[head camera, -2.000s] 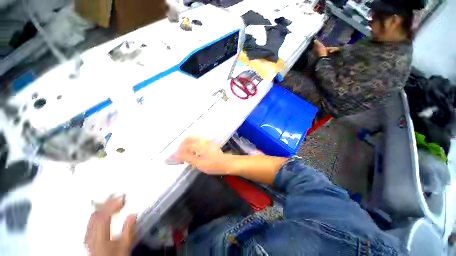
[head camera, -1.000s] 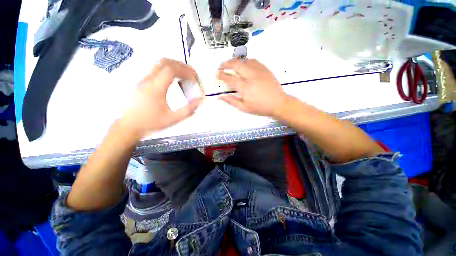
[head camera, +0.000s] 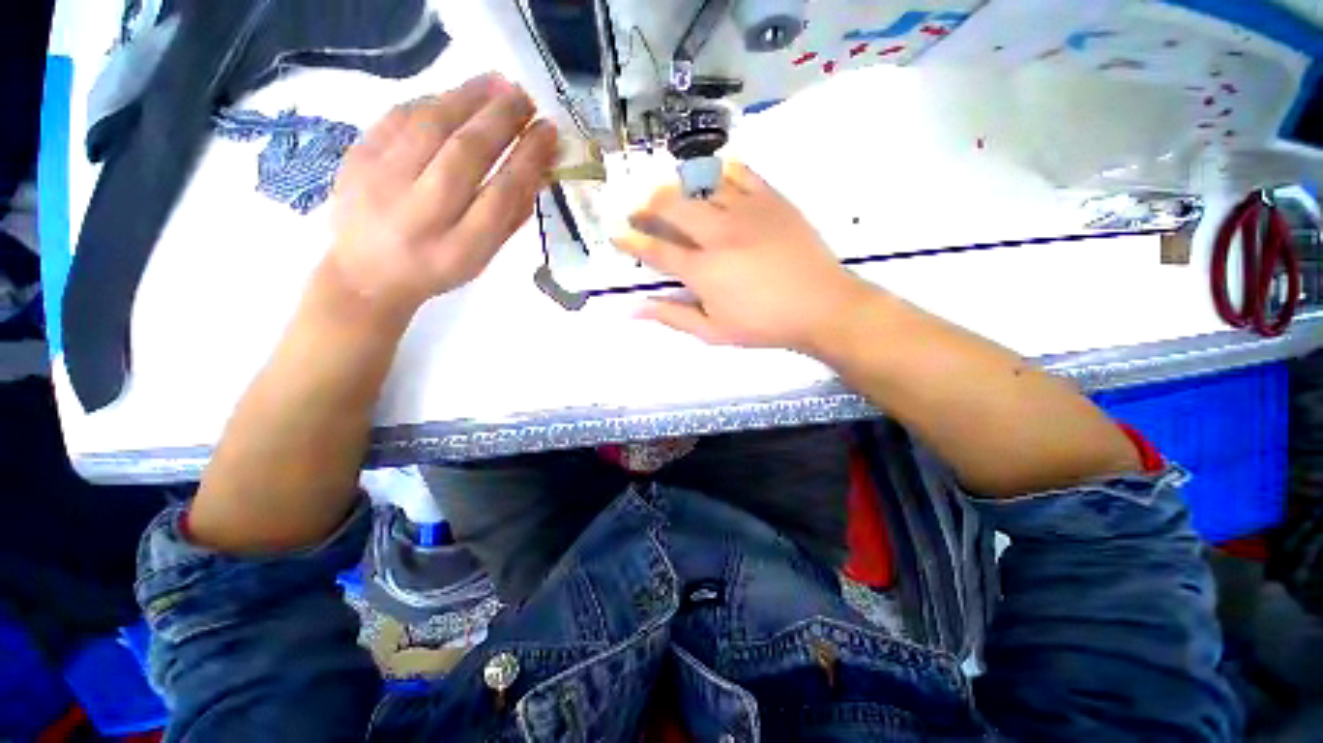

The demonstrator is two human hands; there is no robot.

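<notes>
My left hand (head camera: pixel 435 189) is palm down left of the needle area, fingers extended, with nothing visible held. My right hand (head camera: pixel 747 259) lies low over the white table right of the needle, fingers bent and spread; glare hides whether anything is under its fingertips. The presser foot and needle (head camera: pixel 627 153) are between the hands. A small tan strip (head camera: pixel 578 171) shows beside the foot. A dark round fitting with a grey tip (head camera: pixel 698 134) is above my right fingers. A small grey piece (head camera: pixel 563 290) is at the corner of the dark line on the table.
A long black curved strip (head camera: pixel 109 298) and a frayed blue scrap (head camera: pixel 302 160) lie at left. The white machine head (head camera: pixel 929 102) spans the upper right. Red-handled scissors (head camera: pixel 1256 264) lie at the right edge. A blue bin (head camera: pixel 1204 436) is below the table.
Since one second ago, my left hand has moved up towards the needle and flattened from a curled pose. My right hand has shifted slightly. The view, earlier turned right, now faces the needle.
</notes>
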